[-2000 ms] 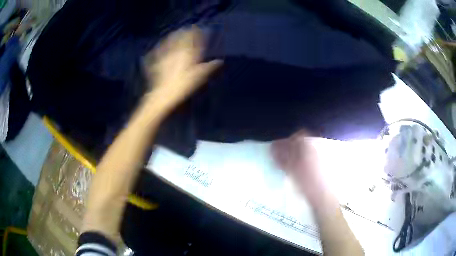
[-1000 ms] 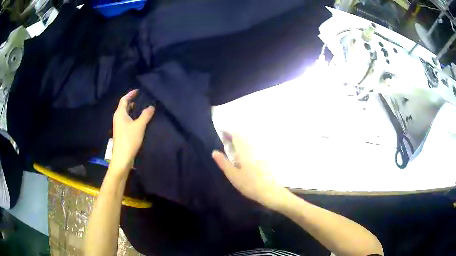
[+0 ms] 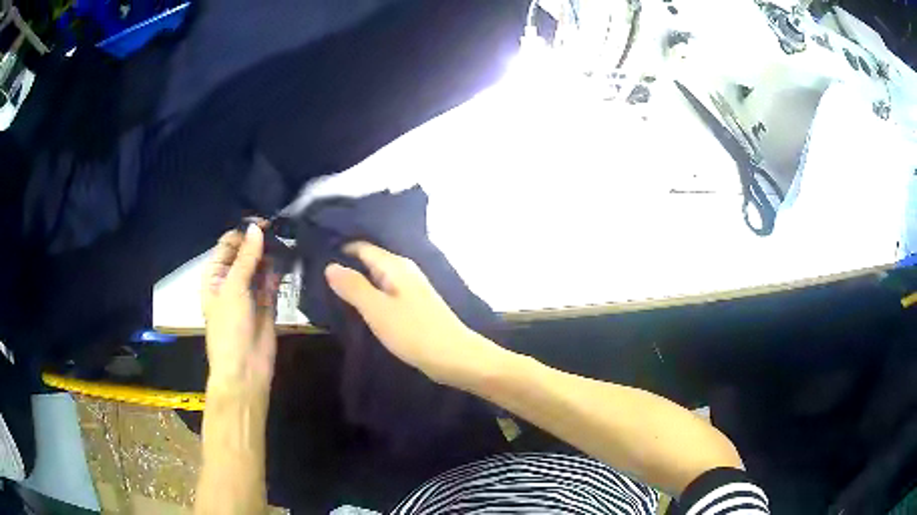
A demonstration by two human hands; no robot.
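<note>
A dark navy garment piece (image 3: pixel 387 216) hangs over the table's front edge towards the lap. My left hand (image 3: pixel 241 272) pinches its gathered edge between thumb and fingers. My right hand (image 3: pixel 387 302) lies on the same cloth, just right of the left hand, with thumb and fingertips gripping a fold. The cloth between the hands is bunched and slightly blurred. More dark navy cloth (image 3: pixel 201 111) spreads over the left and back of the table.
The white sewing machine (image 3: pixel 694 45) stands at the upper right, with lamp glare beside it. Black-handled shears (image 3: pixel 749 186) lie in front of it. A thin dark tool (image 3: pixel 692 191) lies flat nearby. A yellow rail (image 3: pixel 121 390) and cardboard box (image 3: pixel 141 453) are lower left; a blue bin (image 3: pixel 146 30) is upper left.
The view has shifted right. The hands have come closer together at the cloth's edge, and my right hand has moved from the table onto the cloth. The left part of the table edge is now uncovered.
</note>
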